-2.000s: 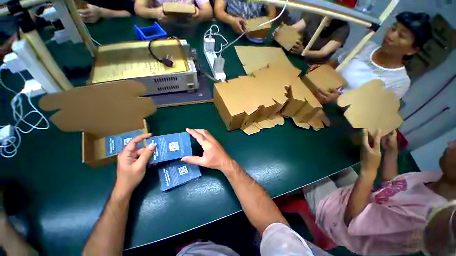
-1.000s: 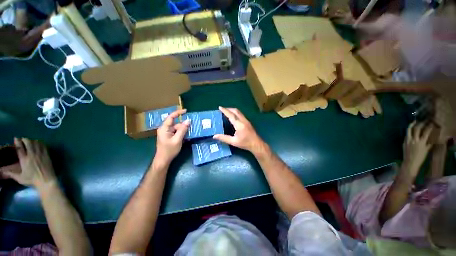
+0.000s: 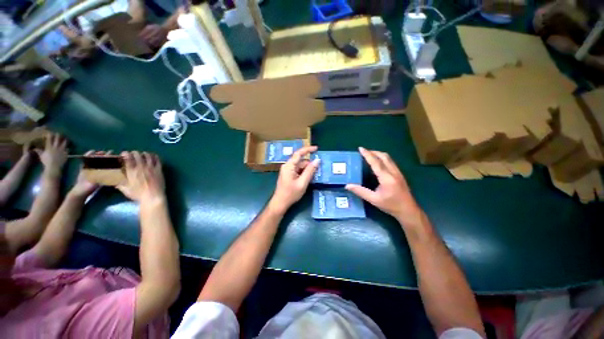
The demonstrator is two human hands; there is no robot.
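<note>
My left hand (image 3: 295,177) grips the left edge of a blue card (image 3: 346,169) with white print and a small white square, thumb on top. My right hand (image 3: 388,188) is at the card's right side, fingers and thumb spread around its right corners; whether it bears on the card is hard to tell. A second blue card (image 3: 329,206) lies on the bench just below the held one. An open brown mailer box (image 3: 254,151) stands behind my left hand, its lid up, with a blue card (image 3: 283,151) inside.
Folded brown boxes (image 3: 478,119) are piled on the right of the green bench (image 3: 218,205). A pale machine (image 3: 361,83), a power strip (image 3: 420,53) and a blue tray (image 3: 331,9) stand behind. A white cable (image 3: 173,121) lies left. A person at left holds a brown box (image 3: 104,172).
The view has swung left, so the bench things sit further right in the picture and the left neighbour with a box has come into view. My hands keep nearly the same pose around the card.
</note>
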